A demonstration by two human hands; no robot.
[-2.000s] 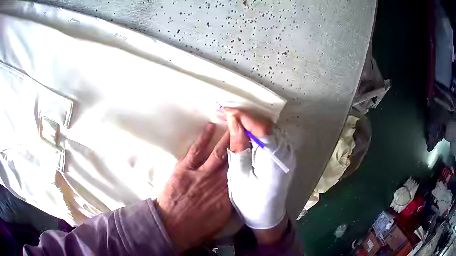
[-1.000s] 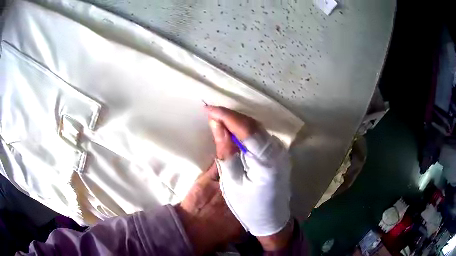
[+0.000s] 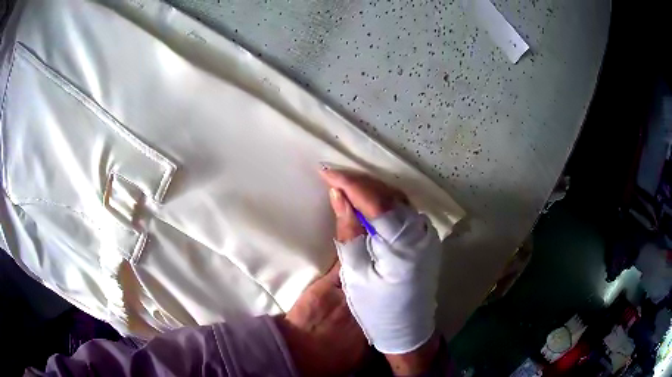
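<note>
A cream garment piece (image 3: 221,140) lies flat on the grey speckled table, with a folded band along its upper long side and a stitched flap with a tab (image 3: 125,193) at the left. My right hand (image 3: 383,258), in a white fingertip-open glove, holds a thin blue-purple pen (image 3: 363,222), its tip at the cloth near the band. My left hand (image 3: 320,313) is bare and rests on the cloth's lower edge, partly under the right hand; its fingers are hidden.
A white paper strip (image 3: 502,33) lies on the table (image 3: 442,88) at the upper right. Beyond the table's right edge are a crumpled yellowish heap (image 3: 510,276), green floor (image 3: 564,272) and cluttered red and white items (image 3: 571,346).
The view has shifted, so the white strip now shows more. My left hand's fingers, spread on the cloth two seconds ago, are now hidden behind my right hand. The pen stays in my right hand.
</note>
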